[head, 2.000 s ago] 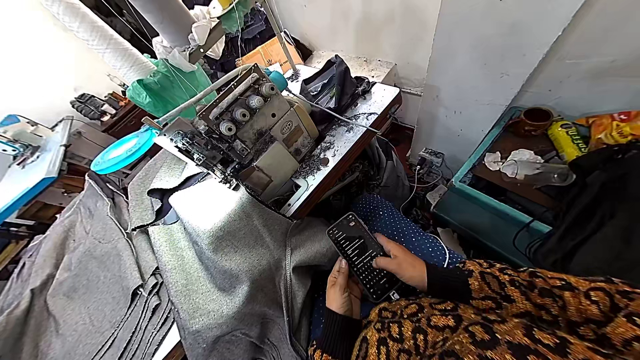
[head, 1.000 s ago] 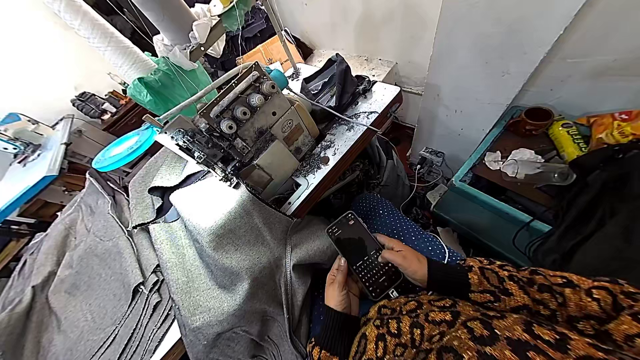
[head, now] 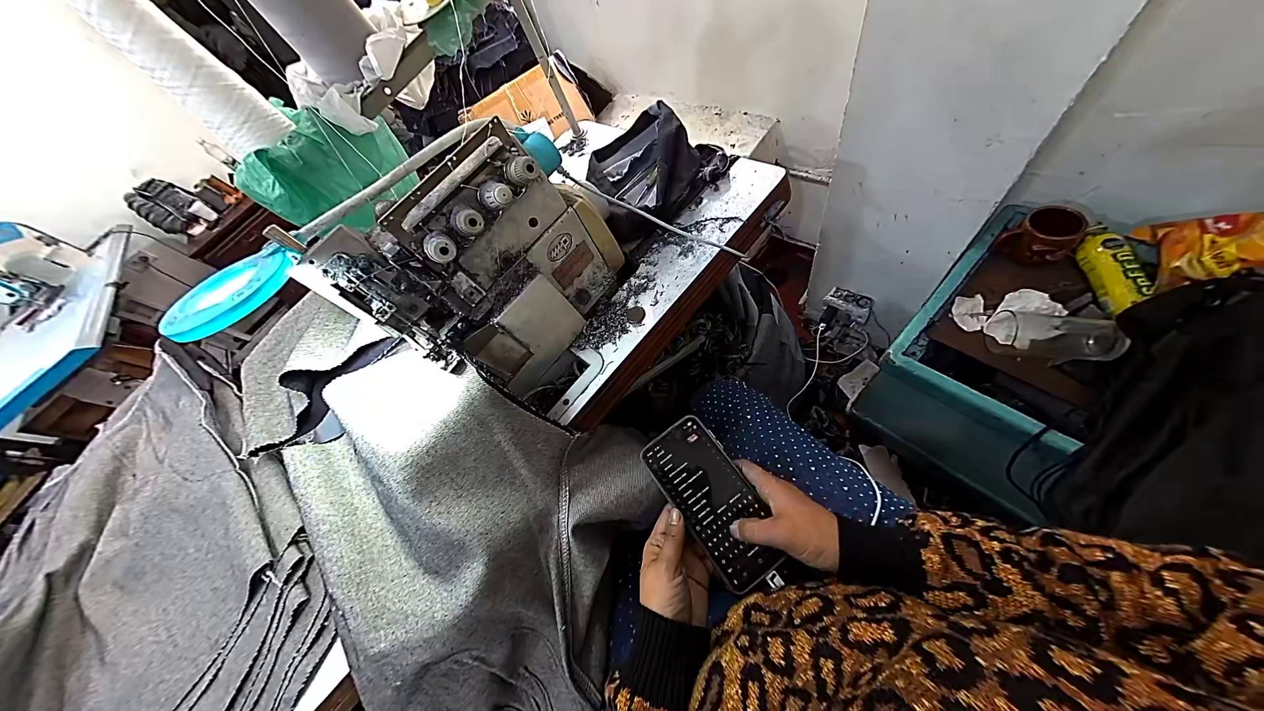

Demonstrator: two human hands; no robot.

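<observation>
A dark smartphone (head: 709, 504) with a lit screen and on-screen keyboard lies tilted between my two hands above my lap. My left hand (head: 673, 573) holds its lower left edge, and my right hand (head: 790, 518) grips the right edge with the thumb over the keys. Left of the phone, grey fabric (head: 444, 513) drapes from the table of an overlock sewing machine (head: 513, 257) down toward my lap. More grey cut pieces (head: 128, 513) are heaped at the far left.
Dark lint and a dark cloth (head: 647, 163) lie on the machine table (head: 731, 207). A teal-edged cabinet (head: 918, 395) at the right bears a brown mug (head: 1055, 235), crumpled paper and a glass (head: 1066, 338). Beside the machine is a blue round lid (head: 222, 301). Cables hang near the wall socket.
The phone's screen content has changed, with lines of text showing now where the upper part was mostly dark one second ago. Both hands have stayed on the phone.
</observation>
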